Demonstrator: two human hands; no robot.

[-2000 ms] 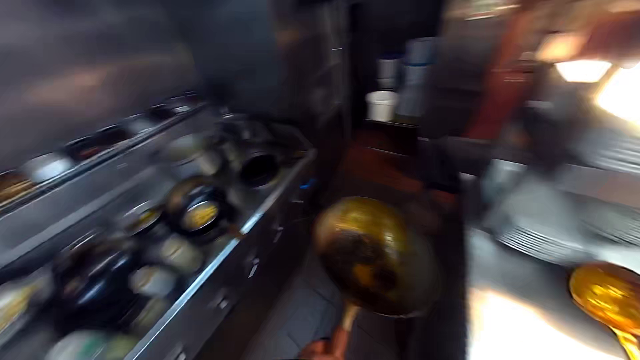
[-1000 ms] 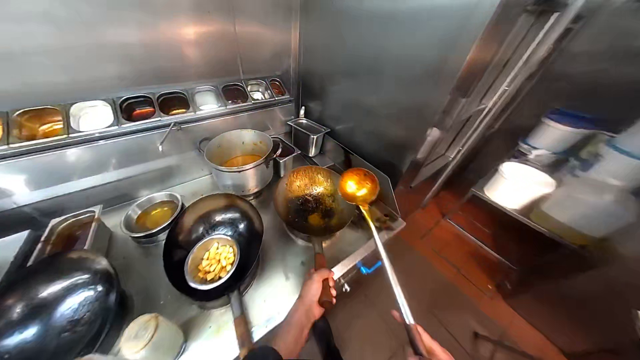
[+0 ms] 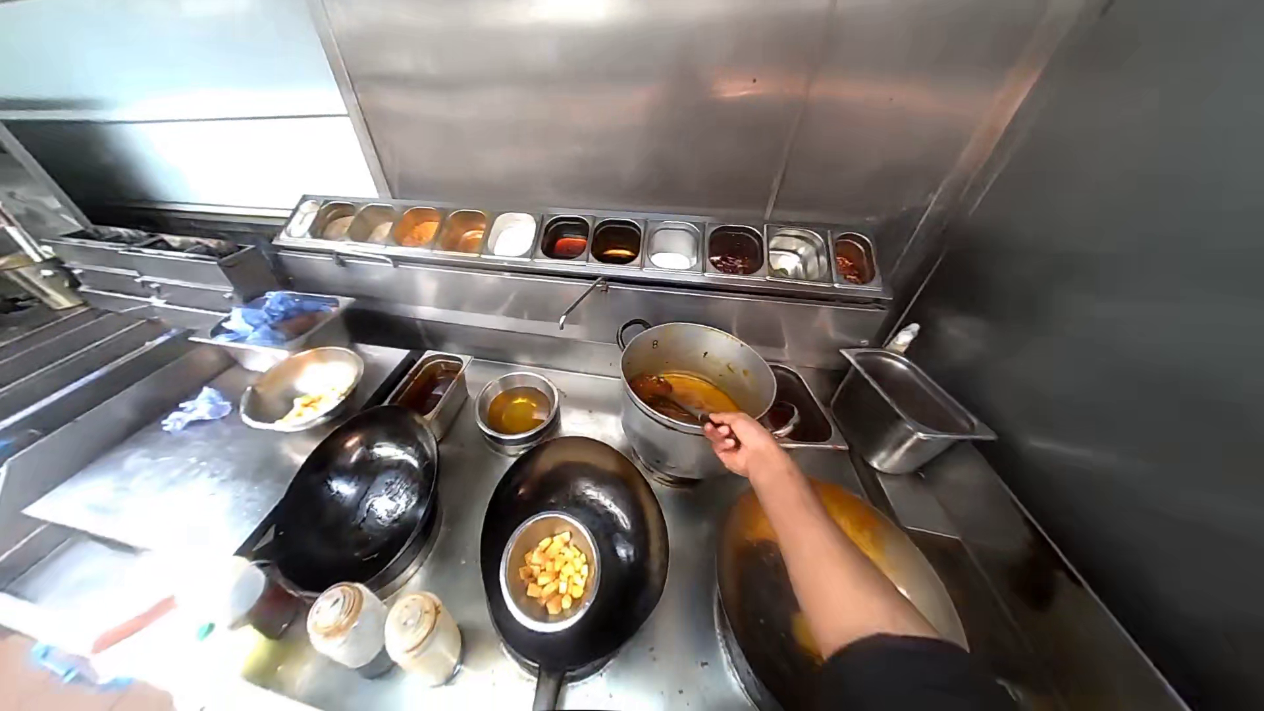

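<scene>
My right hand [image 3: 736, 441] reaches over the large metal stockpot [image 3: 681, 444] and grips the dark handle end of a ladle [image 3: 683, 404]. The ladle's bowl is down in the orange-brown liquid, mostly hidden. Below my forearm lies a stained wok [image 3: 879, 523] on the range, partly covered by the arm. My left hand is out of view. In the middle, a black wok [image 3: 622, 523] holds a small metal bowl of yellow-orange cubes [image 3: 555, 573]. Left of the pot stands a metal bowl of yellow oil [image 3: 518, 410].
A rail of seasoning containers [image 3: 592, 267] runs behind the range, above a small tap [image 3: 581, 302]. Another black wok [image 3: 360, 494], lidded jars [image 3: 423, 637] and a wide metal bowl [image 3: 301, 388] lie left. A deep steel pan [image 3: 899, 405] stands near the right wall.
My right hand has brought the ladle from above the stained wok into the stockpot. My left hand, earlier on that wok's handle, has left the view. The view has swung left.
</scene>
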